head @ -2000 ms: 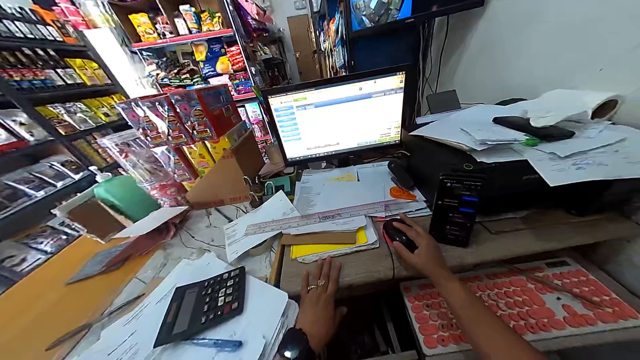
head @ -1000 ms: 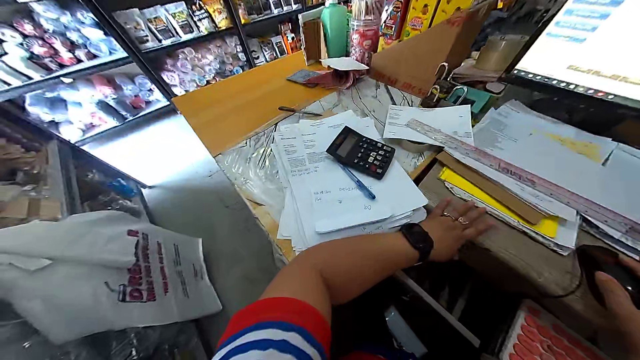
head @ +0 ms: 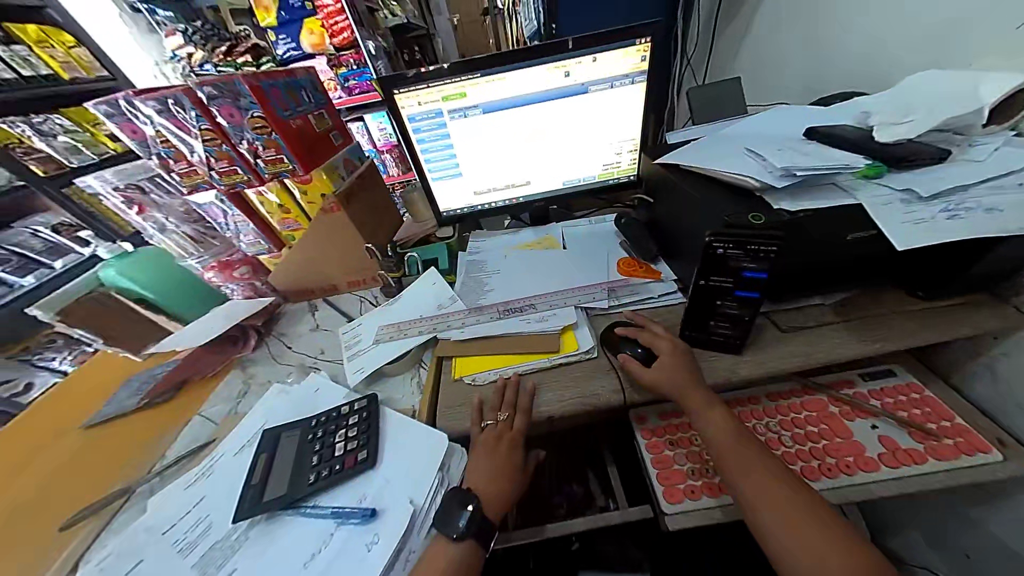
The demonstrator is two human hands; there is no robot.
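Observation:
My right hand [head: 664, 360] rests over a black computer mouse [head: 629, 344] on the wooden desk. My left hand [head: 502, 440], with rings and a black watch [head: 462, 516], lies flat at the desk's edge with nothing in it. Just beyond its fingertips are a yellow envelope [head: 480, 366] and papers, with a long ruler [head: 512, 309] across them. Left of that hand a black calculator [head: 312, 456] and a blue pen [head: 336, 513] sit on stacked papers. The monitor [head: 536, 128] is lit behind. A phone [head: 730, 292] stands upright right of the mouse.
A red and white keyboard [head: 816, 432] sits on a lower shelf, a stick across it. Papers cover a black printer [head: 800, 240] at the right. An orange correction tape [head: 638, 268], padlocks, a cardboard box [head: 336, 232] and a green bottle [head: 160, 282] stand around. An open drawer [head: 572, 524] lies below.
The view swung left and down toward the papers and floor a second ago, then returned to the monitor. My left hand remains at the desk's edge, my right hand at the mouse.

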